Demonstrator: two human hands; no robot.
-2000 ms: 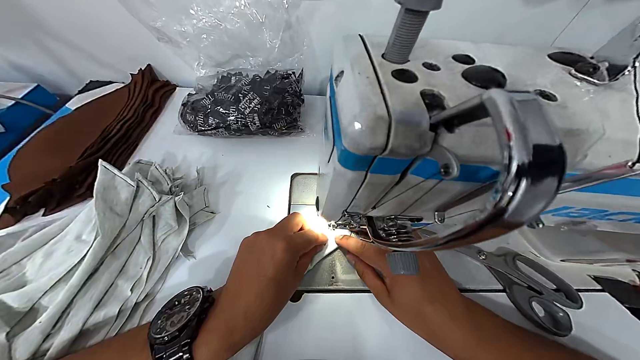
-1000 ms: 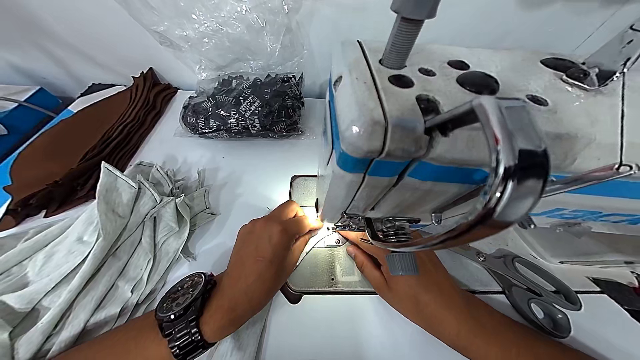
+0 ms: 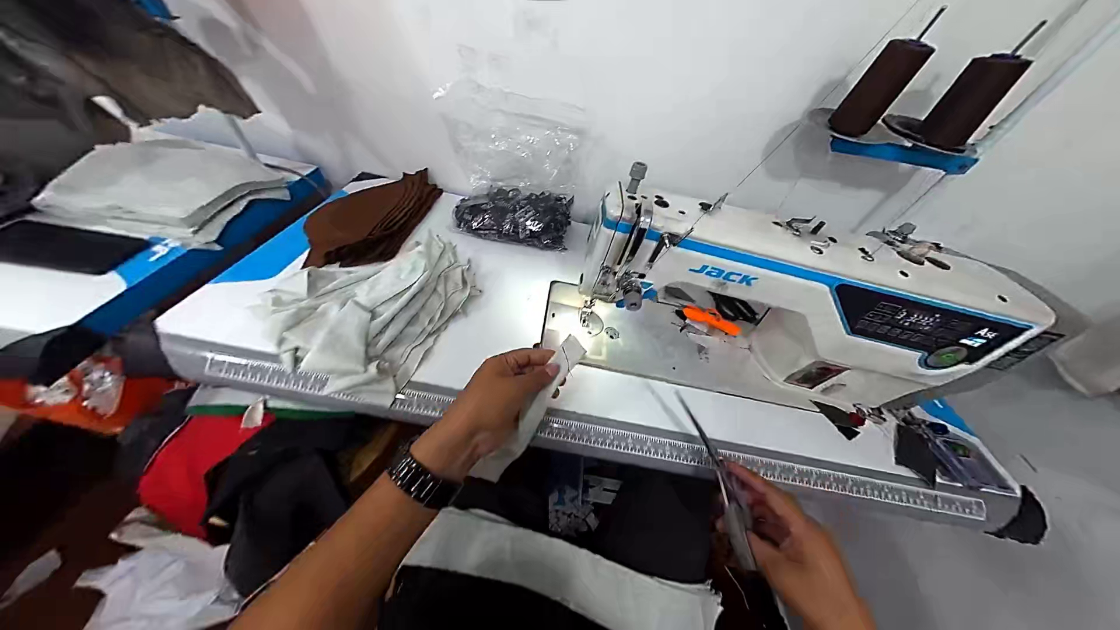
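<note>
Between thumb and fingers, my left hand pinches the end of a pale grey fabric strip in front of the sewing machine's needle area. The strip hangs down over the table edge. A pair of scissors is in my right hand, low at the table's front edge, with the blades pointing up and left. The white Jack sewing machine stands behind both hands, its lamp shining on the presser foot. Pale fabric pieces lie heaped to the left of my left hand.
Brown fabric pieces and a plastic bag of dark labels lie behind the pale heap. An orange tool rests under the machine arm. Thread cones stand at upper right. A measuring tape runs along the table edge, with cloth below.
Both hands have left the needle area, the left bringing the strip forward. The scissors, earlier lying on the table at the right, are now in my right hand. The view has pulled back widely.
</note>
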